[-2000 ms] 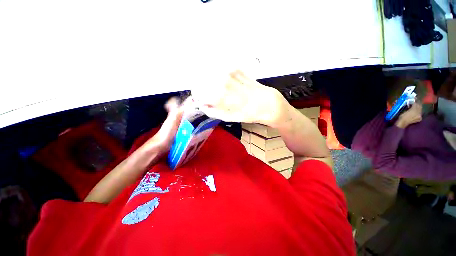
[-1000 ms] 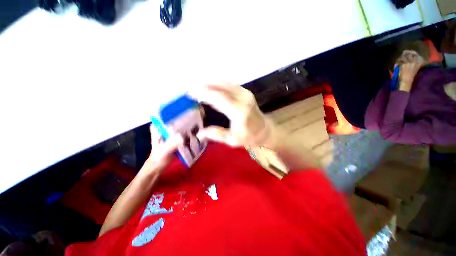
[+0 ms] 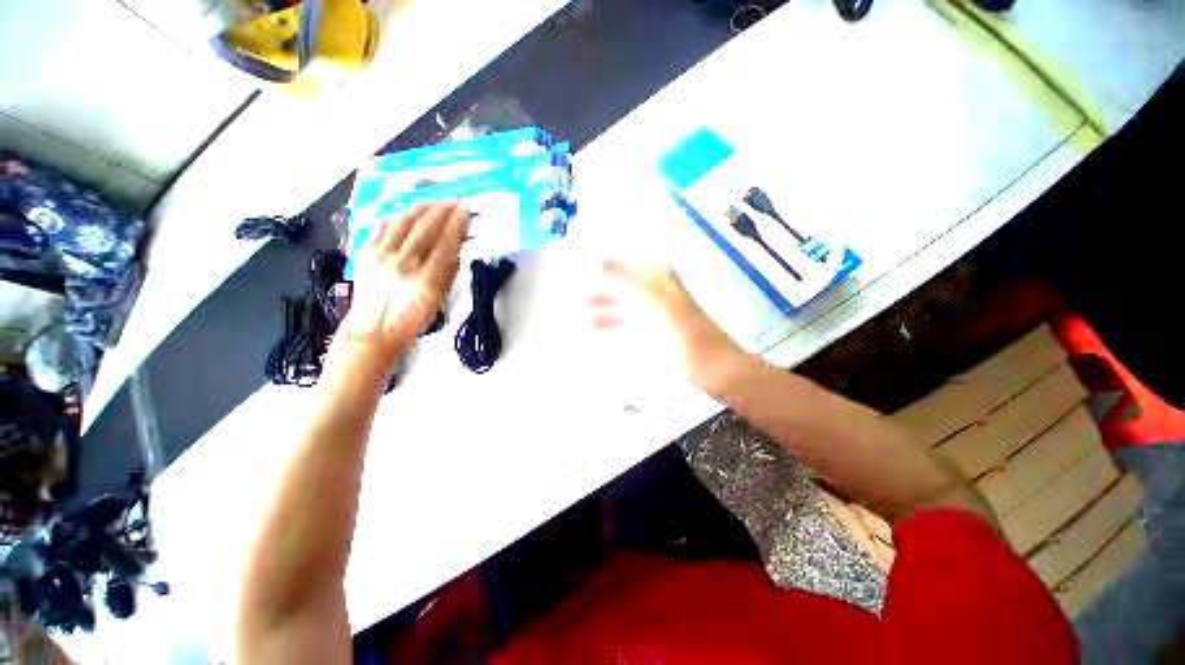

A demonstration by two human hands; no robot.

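A blue and white retail box [image 3: 767, 234], printed with two black plugs, lies on the white bench to the right of my right hand, its blue end flap out. My right hand [image 3: 639, 301] is over the bench with fingers apart, empty and touching no box. My left hand [image 3: 411, 276] is over the near edge of a pile of blue-white retail boxes [image 3: 520, 163]; whether it grips one cannot be told. A coiled black cable [image 3: 481, 318] lies between my hands. More coiled cables [image 3: 299, 340] lie beside and partly under my left wrist.
A black strip [image 3: 546, 72] runs along the white bench [image 3: 442, 520]. A small coil [image 3: 270, 227] lies on it. A yellow object [image 3: 305, 37] is at the back left. Black cables [image 3: 91, 552] heap at the far left. Brown cartons [image 3: 1027, 455] are stacked below, right.
The box held in both hands before now lies on the bench at the right. My hands have parted and moved forward over the bench. The view has shifted to show the cables and box pile.
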